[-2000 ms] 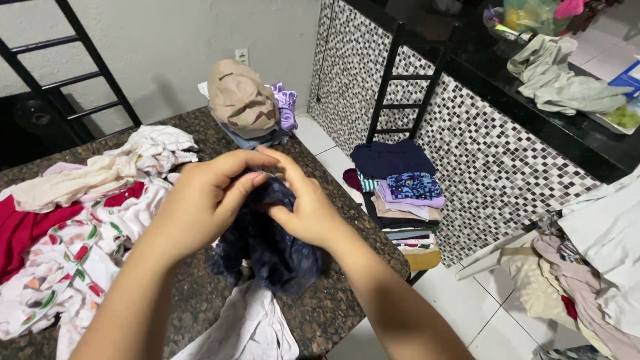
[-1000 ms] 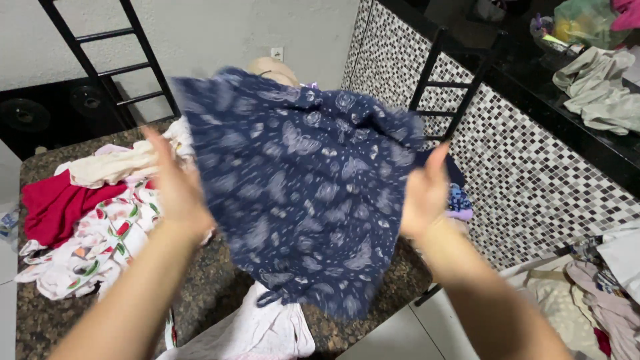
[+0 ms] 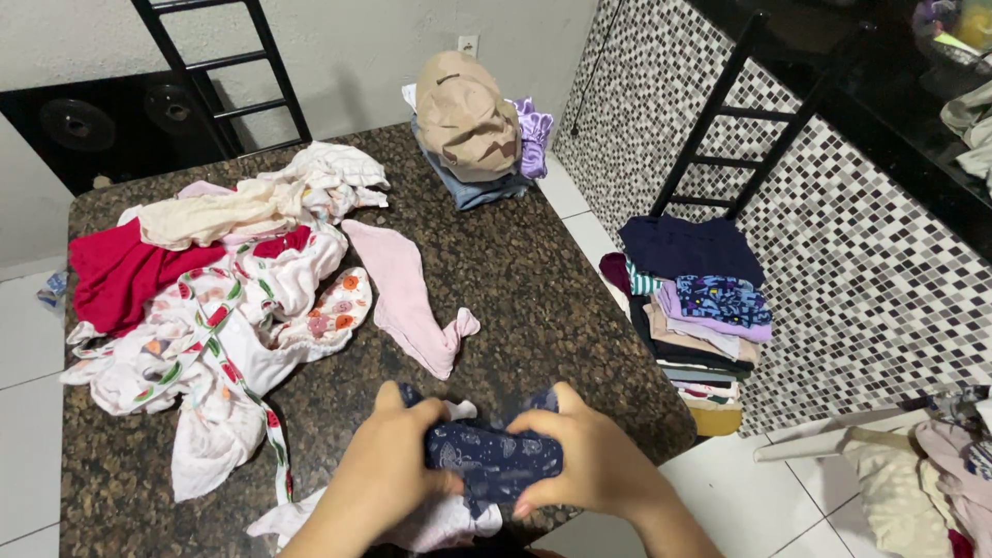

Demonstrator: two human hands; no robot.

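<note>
Between my hands, low over the front of the granite table (image 3: 527, 271), is a bunched navy garment with a pale print (image 3: 496, 457). My left hand (image 3: 391, 457) grips its left side and my right hand (image 3: 585, 457) its right side, thumbs toward me. Under it, partly hidden by my left forearm, lies a whitish cloth (image 3: 294, 518). A pink garment (image 3: 403, 294) lies flat beyond my hands. To the left spreads a loose heap of white printed clothes (image 3: 225, 333) with a red cloth (image 3: 124, 271) and a cream cloth (image 3: 225, 211).
A camouflage cap (image 3: 469, 112) rests on folded denim (image 3: 473, 186) beside purple satin (image 3: 533, 136) at the table's far corner. Right of the table stands a stack of folded clothes (image 3: 697, 310) before a black ladder-back (image 3: 721, 116). More clothes (image 3: 899, 480) hang at lower right.
The navy garment was spread wide in the air a second ago; now it is gathered small and lower between my hands. The view has shifted.
</note>
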